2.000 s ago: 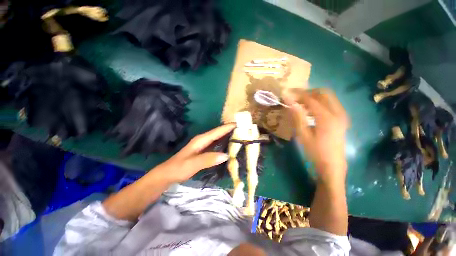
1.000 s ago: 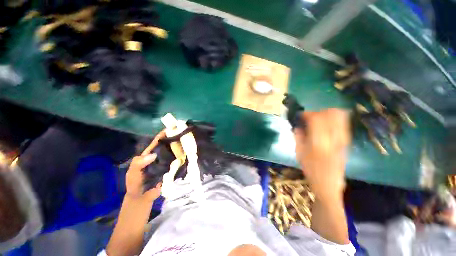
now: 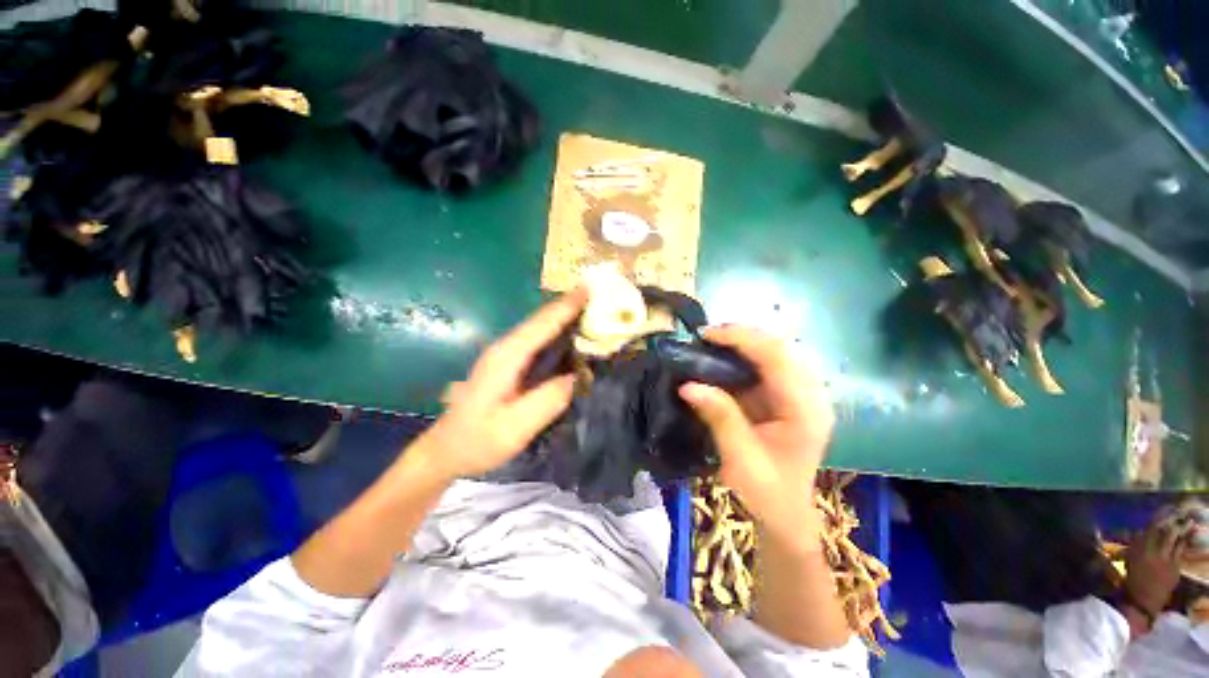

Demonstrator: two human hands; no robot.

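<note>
A black skirt piece [image 3: 610, 421] with a cream leg part [image 3: 613, 307] showing at its top is between my two hands, at the bench's front edge. My left hand [image 3: 511, 391] grips its left side. My right hand [image 3: 762, 411] grips its right side, with the thumb on the black material. The slim legs are hidden by the black piece and my hands. The cardboard mat [image 3: 679, 199] lies just beyond, with the whitish glue dish [image 3: 623, 229] on its brown stain.
Joined black and tan pieces are heaped at left [image 3: 199, 245] and right [image 3: 994, 285]. A loose black piece [image 3: 444, 113] lies back left. A blue crate of tan parts [image 3: 723, 550] is by my lap. Another person's hand [image 3: 1157, 556] shows at lower right.
My right hand has moved in from the right and now holds the black piece. My left hand has moved right. The leg part now shows only at the top of the black piece.
</note>
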